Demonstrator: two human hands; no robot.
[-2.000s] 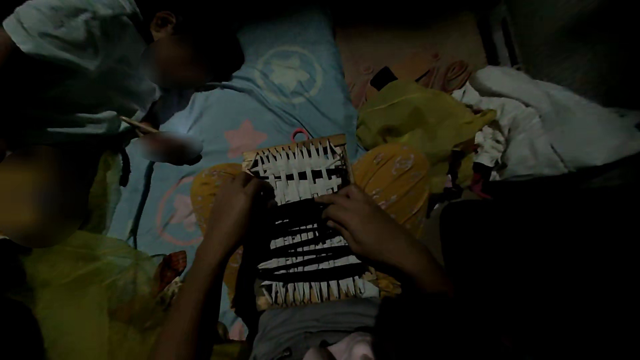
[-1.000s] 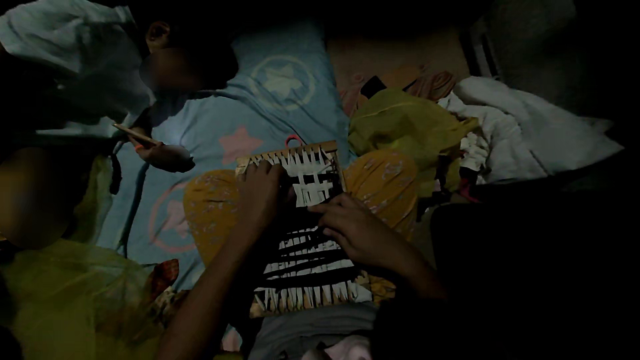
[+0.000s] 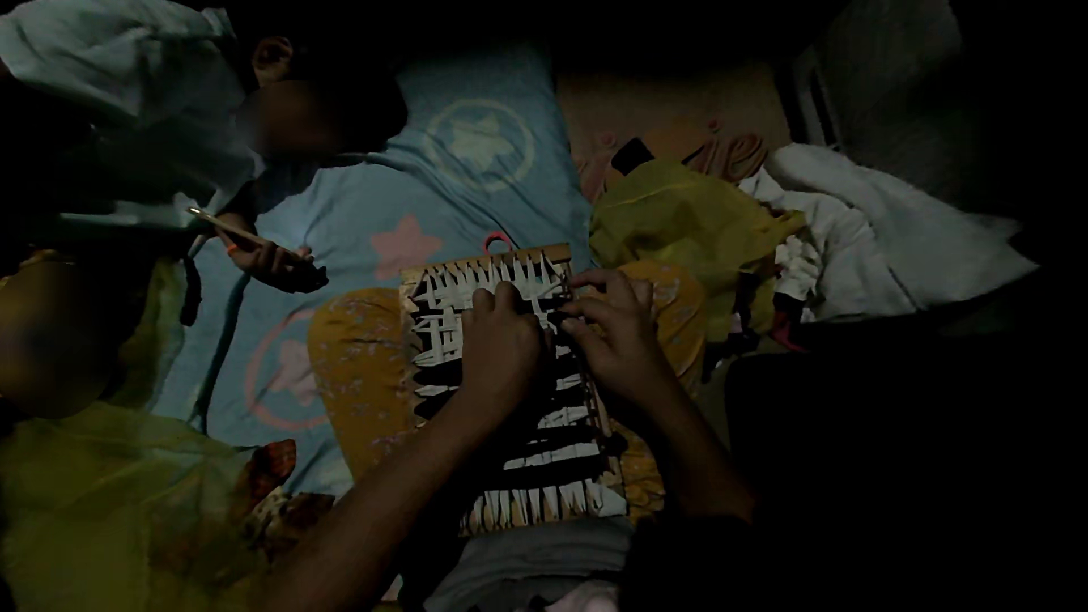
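Across the lap, on legs in yellow patterned cloth (image 3: 357,365), rests a wooden frame loom (image 3: 544,524) strung with white strips and crossed by black and white bands (image 3: 552,456). My left hand (image 3: 504,344) lies over the upper middle of the weave, fingers bent down and their tips hidden. At the upper right edge of the frame is my right hand (image 3: 614,331), its thumb and fingers apart near the strips; whether a strip is between them is too dark to tell. A pink-red loop (image 3: 497,241) shows just beyond the top bar.
A blue sheet with stars (image 3: 357,204) lies ahead. At the upper left a person holds a phone-like flat object (image 3: 242,229). Yellow-green cloth (image 3: 688,221) and white cloth (image 3: 884,238) are heaped at the right, with sheer yellow cloth (image 3: 102,510) at the lower left.
My left hand has moved right, from the left side of the loom to its middle. My right hand has shifted up to the loom's right edge.
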